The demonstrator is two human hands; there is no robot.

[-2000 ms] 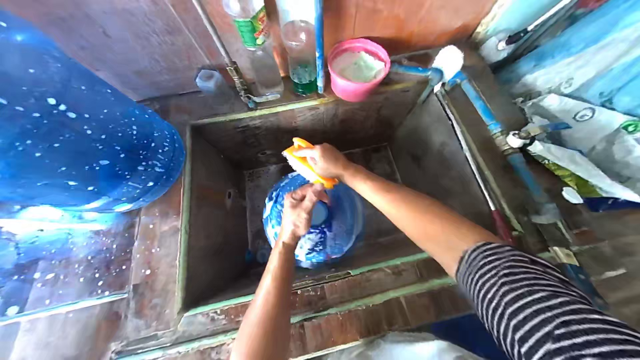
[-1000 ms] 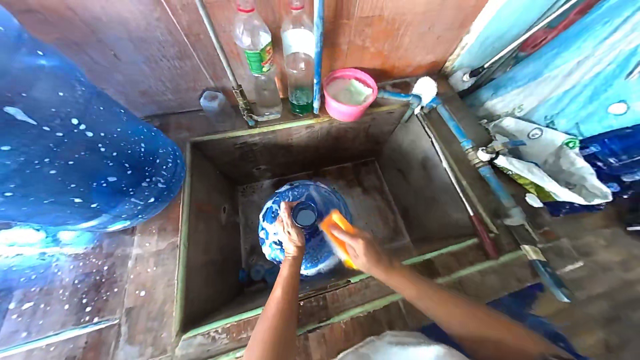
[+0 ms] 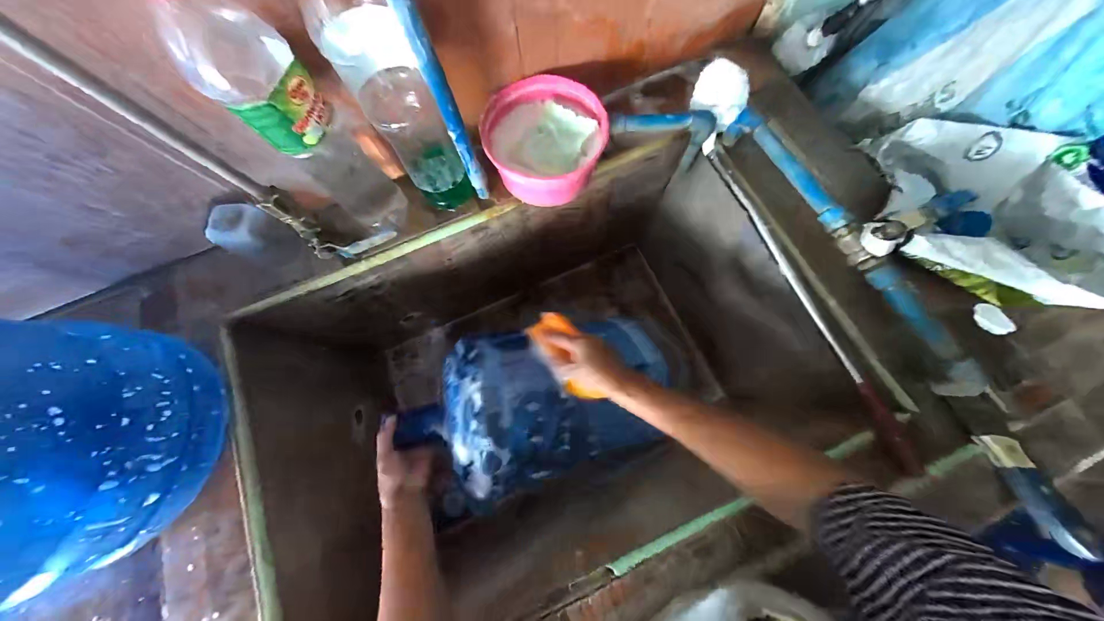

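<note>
A large blue plastic water jug (image 3: 552, 405) lies on its side in the sink basin, its neck toward the left and white suds on its shoulder. My left hand (image 3: 404, 466) grips the jug's neck. My right hand (image 3: 591, 362) holds an orange scrub brush (image 3: 559, 332) against the upper side of the jug's body; motion blurs the brush, and its bristles are mostly hidden.
The basin's rim (image 3: 246, 483) surrounds the jug. Behind it stand a pink tub (image 3: 545, 142) of pale paste and clear plastic bottles (image 3: 405, 112). Another blue jug (image 3: 103, 440) with droplets is at left. Blue pipes (image 3: 798, 177) and a metal rod (image 3: 793, 276) run at right.
The jug was upright with its mouth up; it now lies on its side, neck to the left. The brush has moved from near the mouth to the jug's body.
</note>
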